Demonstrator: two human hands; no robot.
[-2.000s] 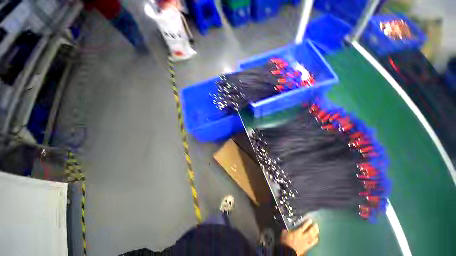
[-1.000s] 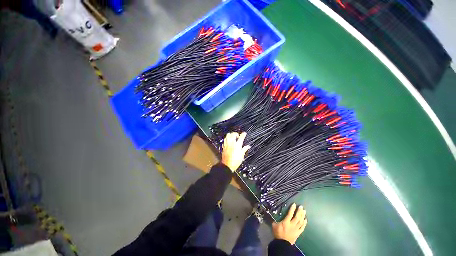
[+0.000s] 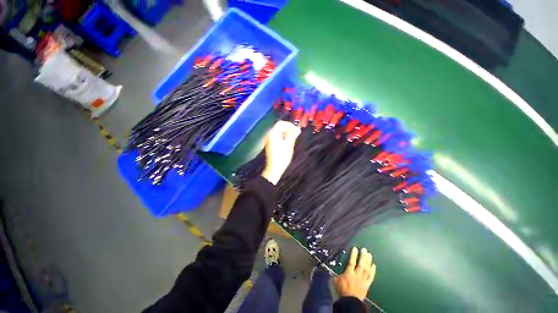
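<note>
A large fanned pile of black cables [image 3: 333, 177] with red sleeves and blue ends lies on the green bench [image 3: 416, 257]. The coloured ends point to the bench's far side, the pale tips to its near edge. My left hand [image 3: 281, 147] is at the pile's left part, near the red sleeves; its fingers look curled and blurred, and I cannot tell whether they grip a cable. My right hand [image 3: 356, 275] rests open on the bench edge, just right of the pale tips, holding nothing.
A blue crate [image 3: 251, 116] holding more such cables stands at the bench's left end. Another blue crate [image 3: 165, 189] is below it. A brown cardboard box [image 3: 229, 202] sits under the bench edge. A white sack [image 3: 76, 82] is on the floor. White rail [image 3: 477, 211] runs along the bench.
My left hand has moved from the pale tips up toward the red sleeves at the pile's left. My right hand stays at the bench edge. The view has shifted.
</note>
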